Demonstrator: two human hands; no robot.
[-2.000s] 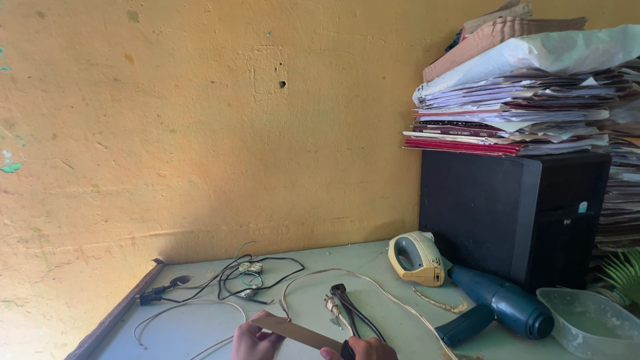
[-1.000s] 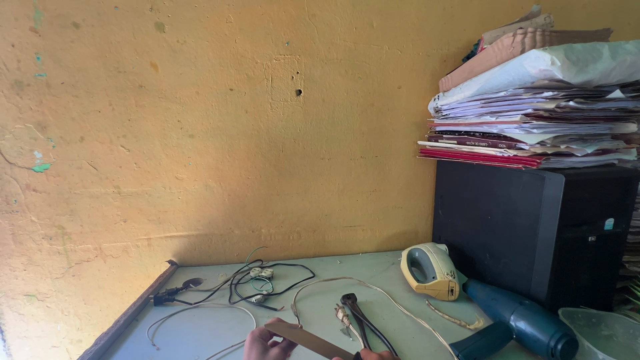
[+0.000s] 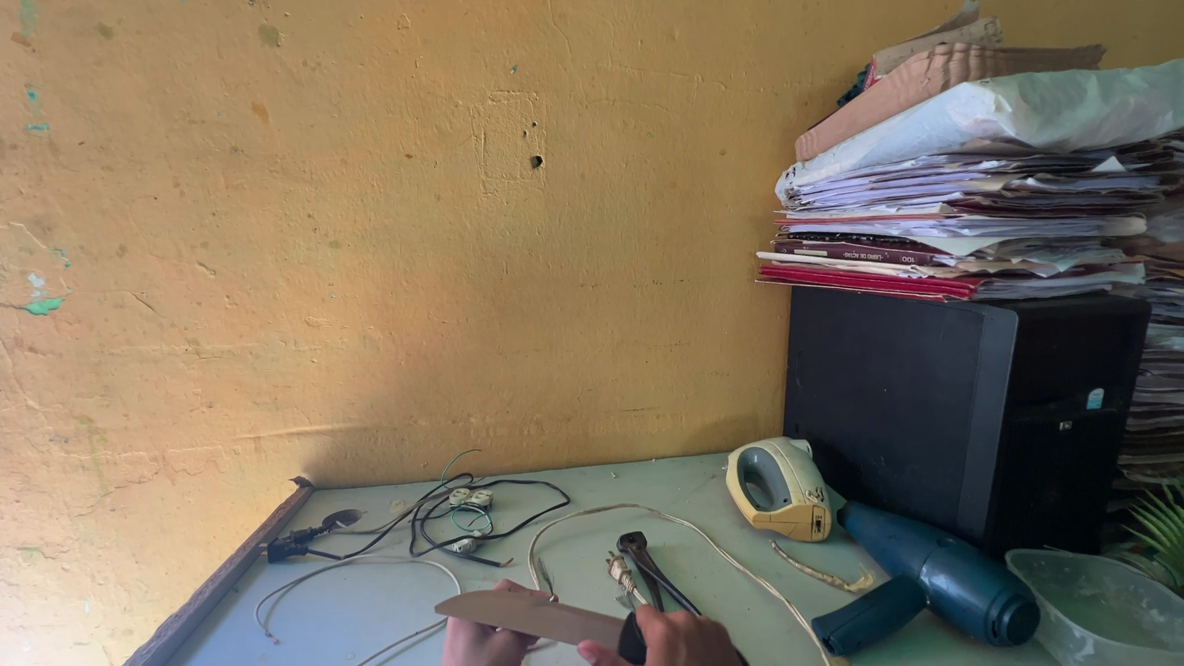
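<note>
My right hand (image 3: 680, 638) grips the black handle of a wide-bladed knife (image 3: 536, 618) at the bottom centre, its blade pointing left. Behind the blade is my left hand (image 3: 481, 643), its fingers bent around the end of a thin pale cable (image 3: 548, 592); the blade partly hides the grip. Just beyond my right hand lie end-cutting pliers (image 3: 638, 555) with dark handles and a pale electric plug (image 3: 622, 572). Farther left, black cords (image 3: 518, 483) are tangled around small white sockets (image 3: 472, 499), with a black plug (image 3: 289, 546) beside them.
A cream-and-yellow hand mixer body (image 3: 782, 490), a blue hair dryer (image 3: 934, 573) and a clear plastic tub (image 3: 1101, 601) stand at the right. Behind them a black computer tower (image 3: 897, 398) carries a tall paper stack (image 3: 962, 213). A yellow wall (image 3: 370, 277) closes off the table's (image 3: 684, 476) back.
The view has shifted somewhat. Both hands stay together at the bottom edge with the knife between them; no other thing has plainly moved.
</note>
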